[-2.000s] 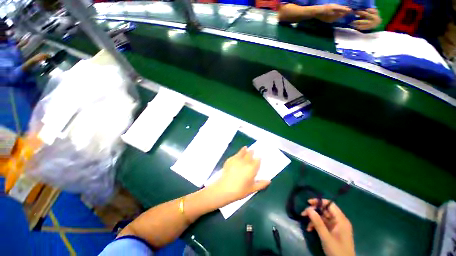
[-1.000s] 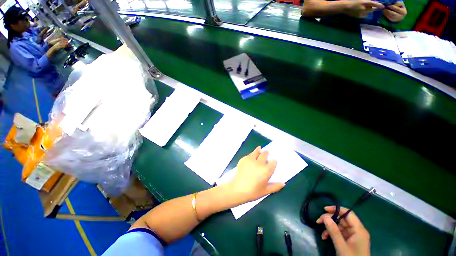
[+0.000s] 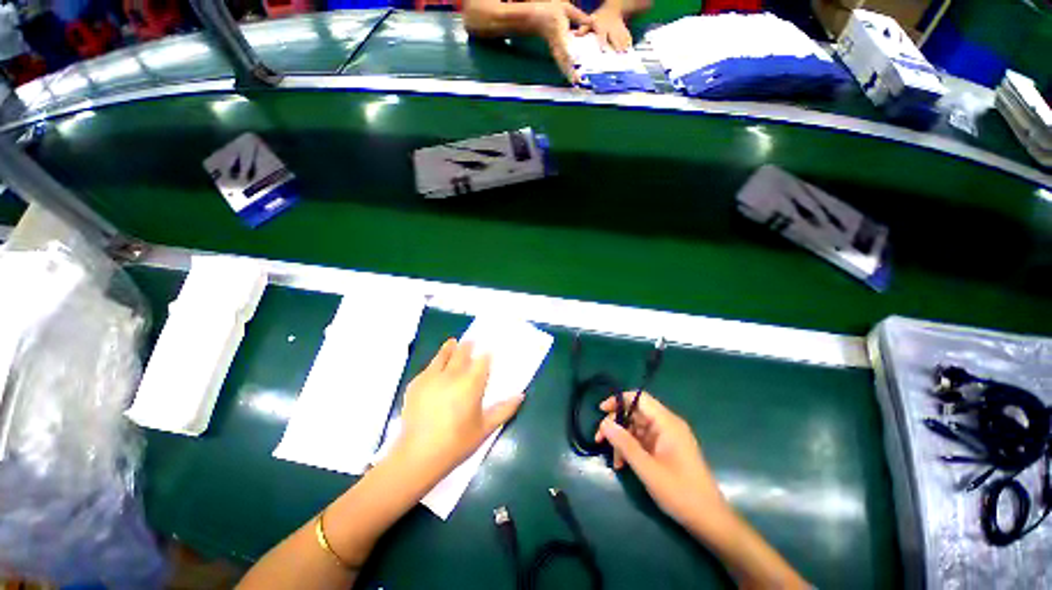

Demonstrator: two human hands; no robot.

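Observation:
My left hand (image 3: 448,398) lies flat with spread fingers on a white insert card (image 3: 516,348) on the green bench. My right hand (image 3: 652,444) pinches a coiled black cable (image 3: 591,417) between thumb and fingers, just right of the card; its plug ends point up toward the rail. A second black cable (image 3: 568,549) lies at the bottom edge, its two plugs pointing up, its coil partly cut off. More white insert cards (image 3: 355,375) lie left of my left hand. A thicker notched white stack (image 3: 201,346) lies farther left.
A crumpled clear bag (image 3: 69,426) is at far left. A translucent tray (image 3: 906,461) of black cables stands at right. Three printed boxes (image 3: 480,164) lie on the belt behind the metal rail (image 3: 692,331). Across it, a person's hands (image 3: 594,35) work beside blue-and-white packaging (image 3: 738,55).
The view has swung right, bringing the cable tray and more boxes into sight. My left hand still rests on the card, and my right hand still holds the coiled cable.

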